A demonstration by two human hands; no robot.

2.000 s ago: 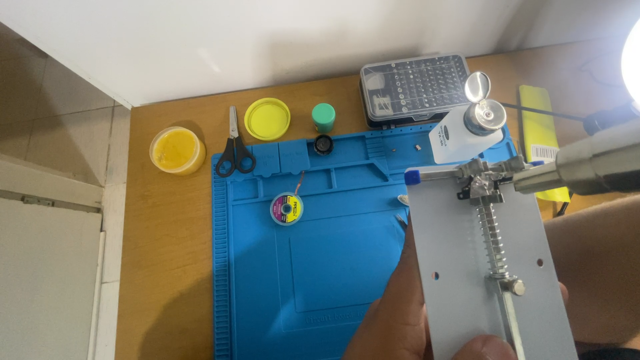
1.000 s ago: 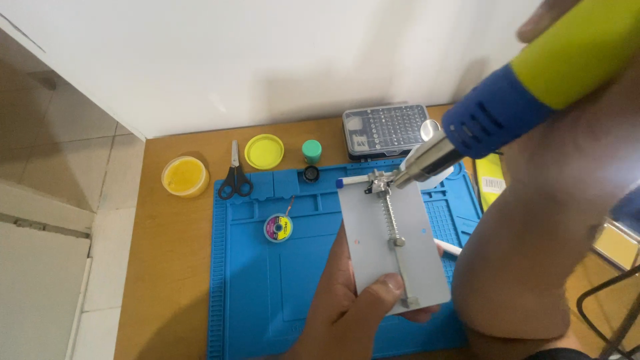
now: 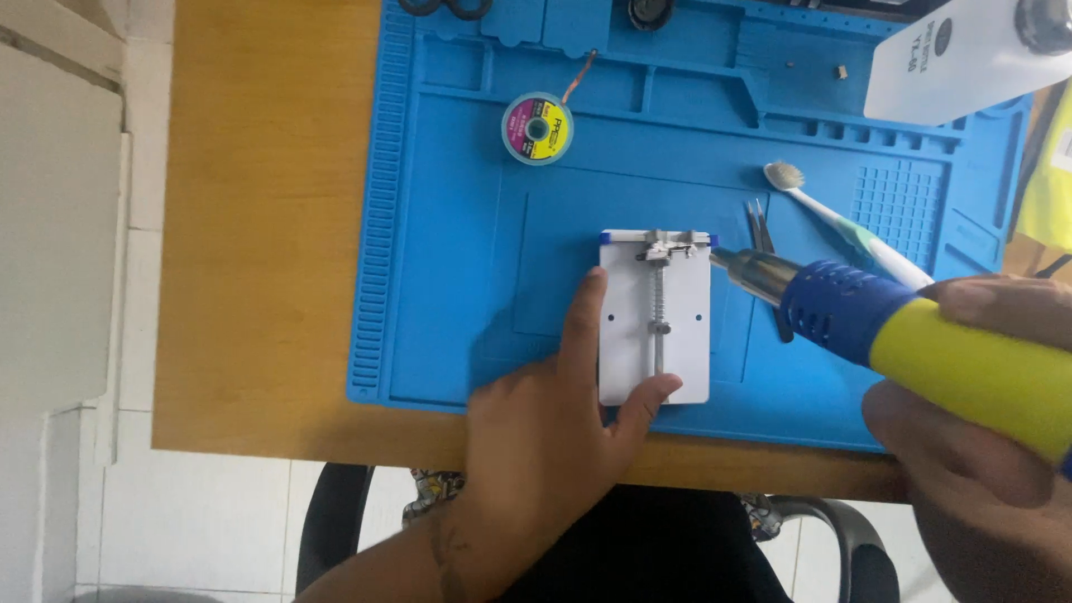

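My left hand (image 3: 557, 410) grips the lower left corner of a metal circuit board holder (image 3: 632, 352), its thumb over the lower rod. The holder lies on a blue silicone work mat (image 3: 444, 276), near its front edge. A small metal part (image 3: 667, 251) sits in the clamp at its top; its details are too small to tell. My right hand (image 3: 963, 427) is closed around the yellow grip of a hot air gun (image 3: 946, 360). The gun's metal nozzle (image 3: 758, 275) points left at the clamp, close to the holder's upper right edge.
Tweezers (image 3: 764, 243) and a toothbrush (image 3: 846, 226) lie right of the holder, partly behind the gun. A desoldering braid spool (image 3: 537, 128) is further back. At the back stand a black round jar (image 3: 651, 12), scissors handles (image 3: 445, 7) and a white spirit bottle (image 3: 946, 67).
The holder, earlier raised and tilted in my left hand, is now down on the mat. The hot air gun has come lower with it. The view has tilted down strongly.
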